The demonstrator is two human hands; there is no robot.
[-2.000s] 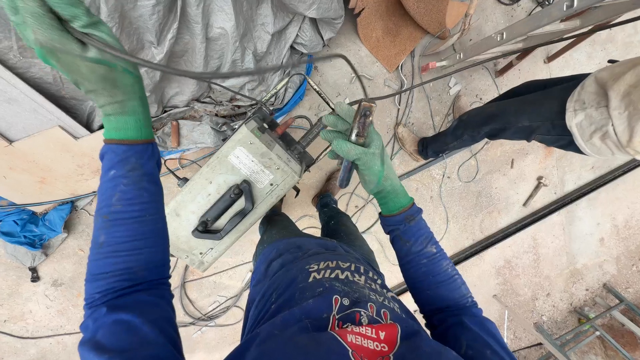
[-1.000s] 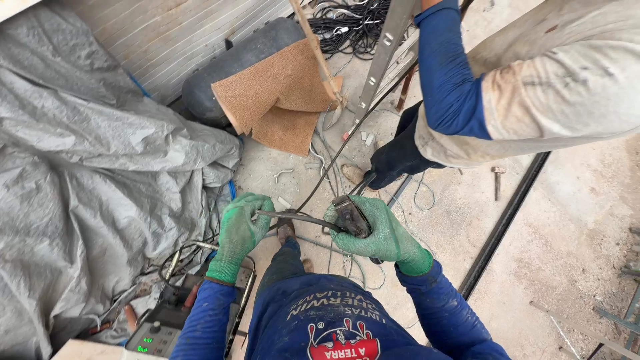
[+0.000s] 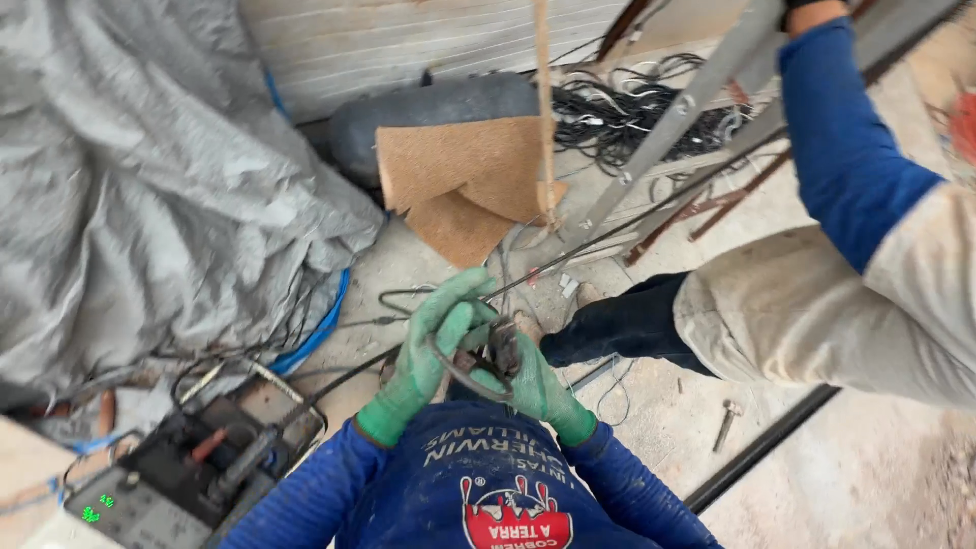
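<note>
Both my hands wear green work gloves and meet in front of my chest. My right hand (image 3: 537,385) is closed around a dark metal tool (image 3: 503,347), its exact kind unclear from blur. At my left hand (image 3: 427,351), bent fingers hold a dark cable (image 3: 465,374) that curves in a loop toward the tool. A welding machine (image 3: 191,457) with lit green digits sits at the lower left, a thick lead plugged into its front.
A person (image 3: 808,305) stands close on the right by a metal ladder (image 3: 656,130). Grey tarpaulin (image 3: 152,191) covers the left. Ahead lie brown matting (image 3: 473,168) and tangled black cables (image 3: 633,114). A black bar (image 3: 762,442) and a bolt (image 3: 727,423) lie on the floor.
My left hand, first raised at the upper left with the cable, has come down beside my right hand. The cable, stretched between my hands a second ago, now loops close to the tool.
</note>
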